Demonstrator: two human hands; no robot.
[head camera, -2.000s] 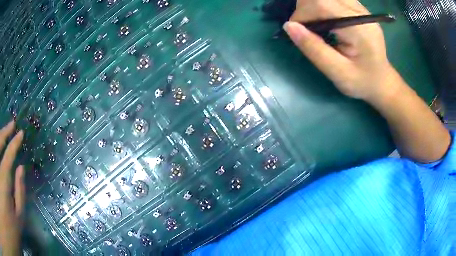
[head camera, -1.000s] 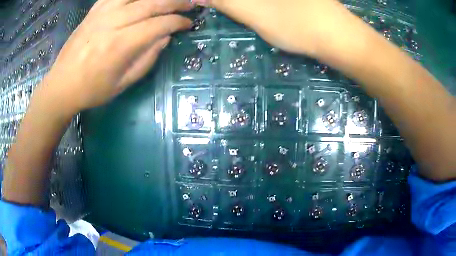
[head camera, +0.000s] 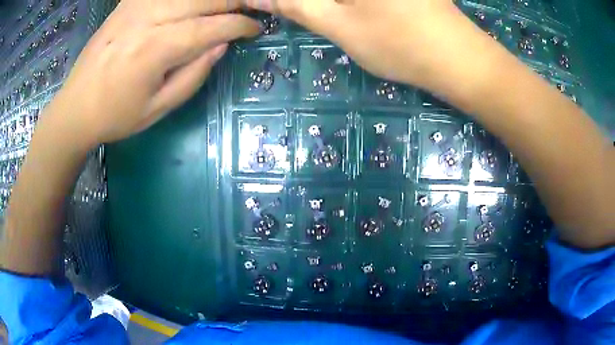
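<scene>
My left hand (head camera: 152, 71) reaches in from the left, its fingertips at the top edge over the tray's upper left corner. My right hand (head camera: 384, 30) comes in from the right, and its fingers meet the left fingertips at the top edge. The fingertips are partly cut off, so what they hold cannot be seen, and no tweezers show. The clear blister tray (head camera: 226, 202) lies below, with small flex circuit assemblies (head camera: 326, 156) in its pockets, each with a round dotted end and a small pale square end. My right hand and forearm cover part of the tray.
Other filled clear trays (head camera: 34, 74) stand at the far left, partly behind my left arm. The dark green mat (head camera: 162, 222) lies under the tray. A white item (head camera: 110, 308) and a yellow stripe (head camera: 154, 325) show at the lower left, beside blue smock fabric.
The view has swung round since the earliest frame, where my right hand held dark tweezers away from the tray. Both hands now meet at the top edge. Since one second ago they have barely moved.
</scene>
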